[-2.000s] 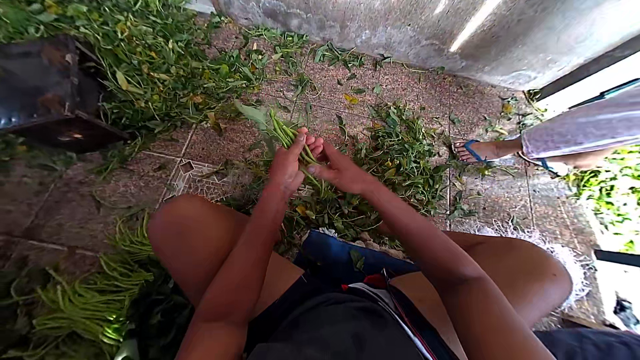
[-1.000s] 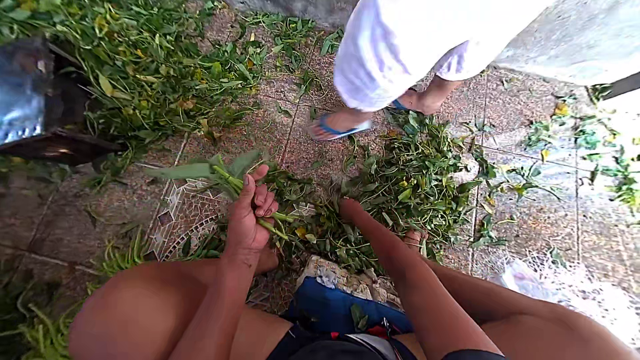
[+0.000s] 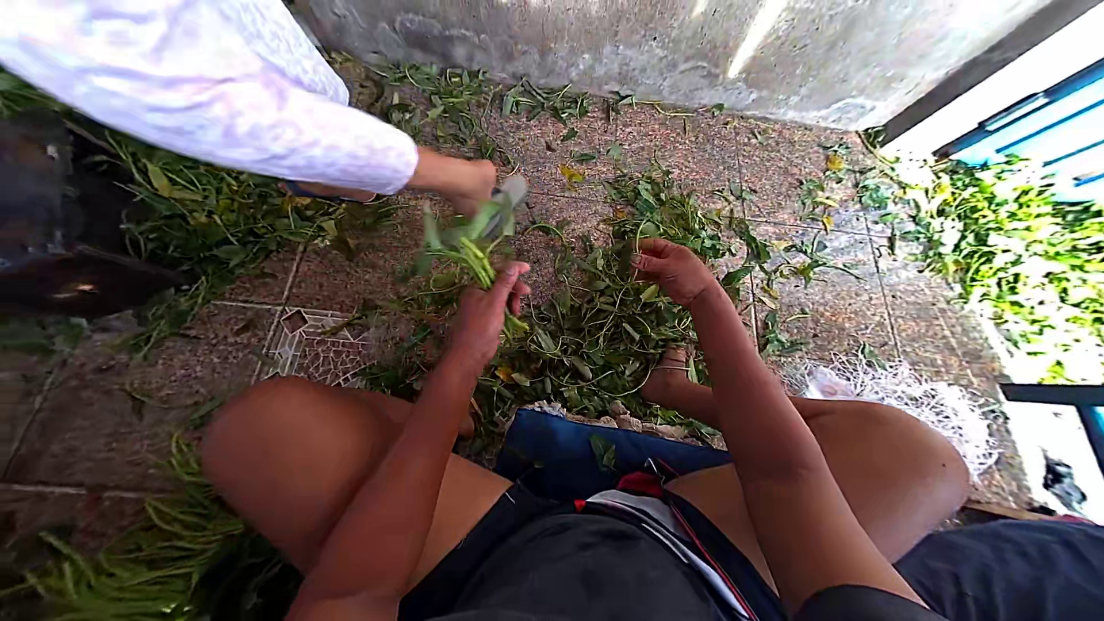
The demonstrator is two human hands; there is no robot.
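My left hand point(image 3: 492, 306) is closed around a small bunch of leafy green stems point(image 3: 474, 259); the leaves fan out beyond the fingers toward the upper left. To its right, my right hand point(image 3: 673, 269) is raised over the floor with thumb and fingertips pinched together near a thin green stem; whether it grips that stem cannot be told. Below both hands a loose pile of leafy vines point(image 3: 595, 319) lies on the tiles between my legs and beyond my feet.
A person in white clothing point(image 3: 285, 112) with a bare foot in a sandal is close at upper left. A dark box-like object point(image 3: 60, 198) stands at far left. Long green pods or stems point(image 3: 129, 569) lie lower left, white stringy material point(image 3: 906, 405) right, a concrete wall point(image 3: 561, 43) ahead.
The person in white has crossed from the right side to the upper left. My right hand has risen from the vine pile since a second ago. My left hand still holds green stems.
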